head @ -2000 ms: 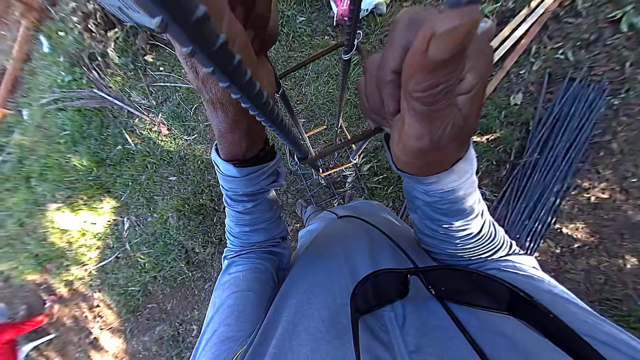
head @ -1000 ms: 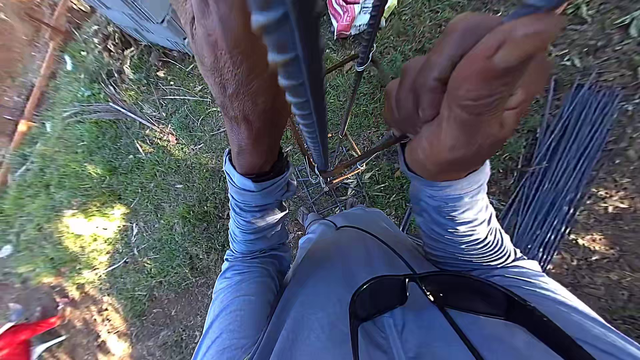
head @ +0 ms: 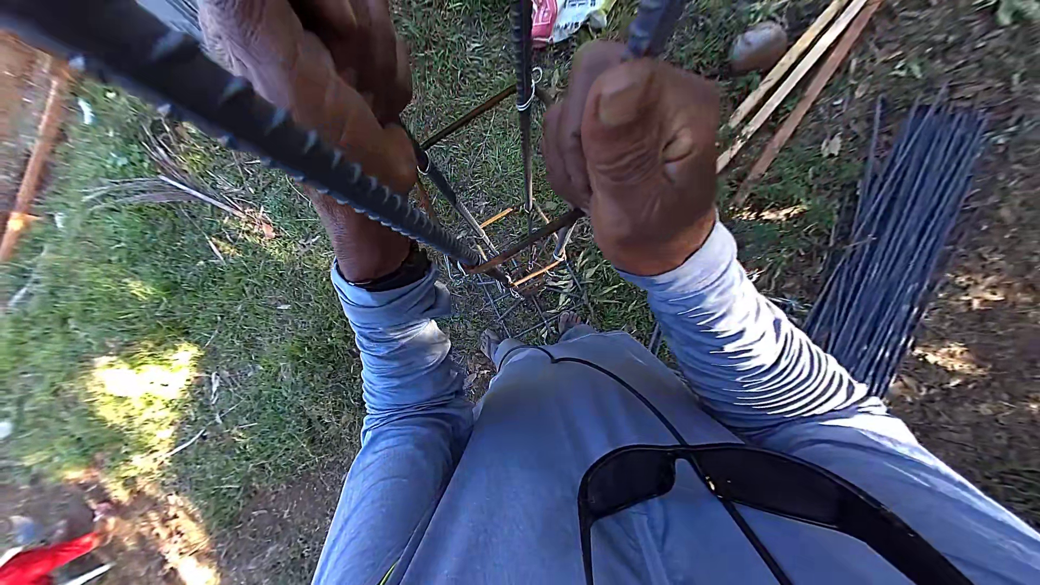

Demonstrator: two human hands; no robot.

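Note:
A tall cage of ribbed steel rebar stands before me, and its nearest upright bar (head: 325,166) slants from the top left to the cage's lower part. Square stirrups (head: 532,237) tie the bars together, with a loop of tie wire (head: 530,88) round the far bar. My right hand (head: 642,154) is closed in a fist round another upright bar, whose end shows above the thumb; a stirrup's side meets the hand from the left. Beyond the nearest bar, my left hand (head: 325,89) is bent at the cage's left upright; what its fingers hold is hidden.
A bundle of dark steel bars (head: 902,236) lies on the ground at right. Wooden strips (head: 792,89) and a stone (head: 757,47) are at the upper right. A printed sack (head: 569,18) lies beyond the cage. Sunglasses (head: 780,479) hang at my chest. Something red (head: 53,559) is at lower left.
The nearest bar stood steeper in view one second ago and slants more to the left now. My right hand has shifted left in view, still closed round its bar.

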